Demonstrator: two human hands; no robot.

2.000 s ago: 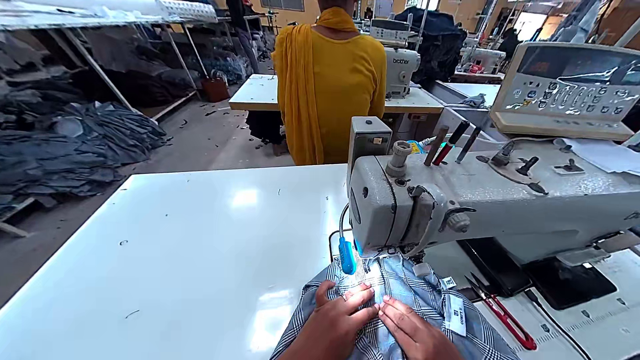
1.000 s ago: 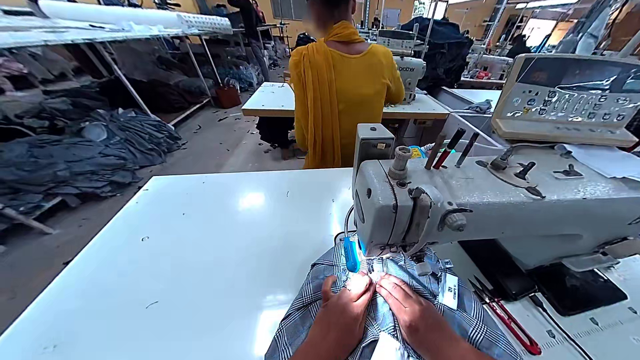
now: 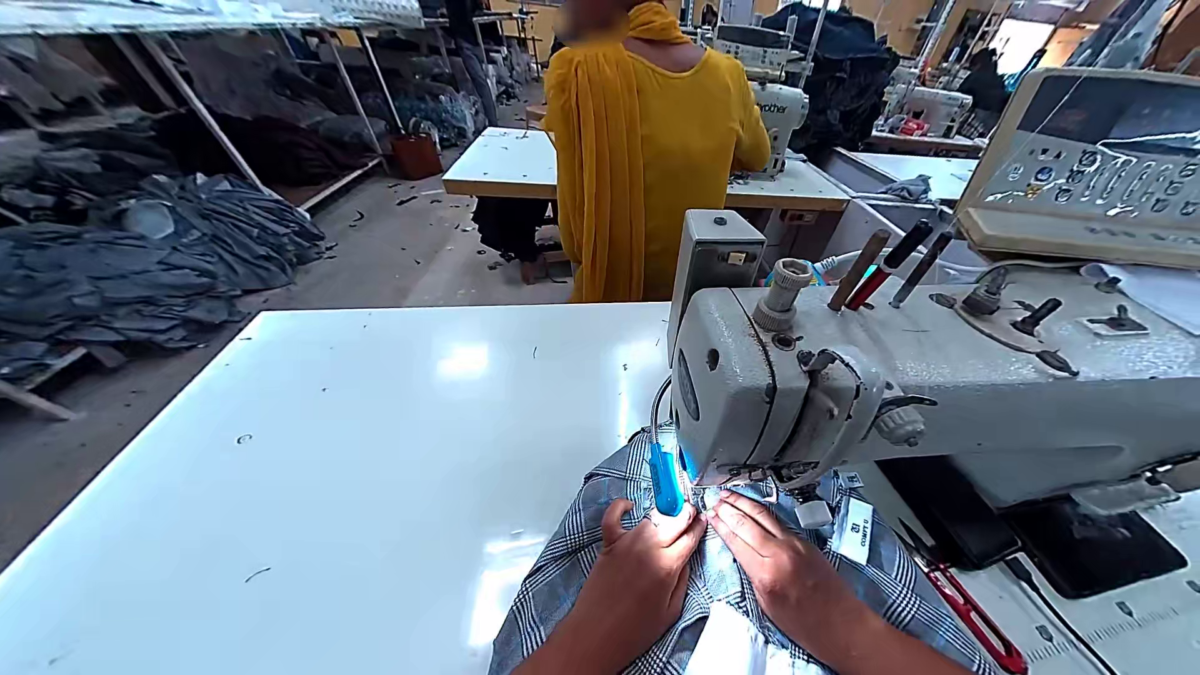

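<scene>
Grey-and-white checked cloth [image 3: 581, 553] lies bunched under the head of an industrial sewing machine [image 3: 741, 384]. My left hand [image 3: 647, 562] presses on it just in front of the needle area, thumb apart from the fingers. My right hand [image 3: 778, 562] rests flat beside it, fingertips nearly touching the left ones. A small lamp with a blue housing [image 3: 666, 480] glows just above my left fingers. A white label [image 3: 853, 530] shows on the cloth to the right. White fabric [image 3: 727, 642] lies between my wrists. The needle itself is hidden.
Red-handled thread snips [image 3: 975, 619] and two dark phone-like objects [image 3: 1092, 544] lie right of the cloth. Pens stand on the machine near a control panel [image 3: 1087, 178]. A person in yellow [image 3: 666, 159] sits ahead at another machine. Garments [image 3: 150, 262] are heaped on the left.
White fabric now shows between my wrists; two seconds ago it was not visible there. Both hands remain on the cloth, their fingertips closer to the machine head than two seconds ago.
</scene>
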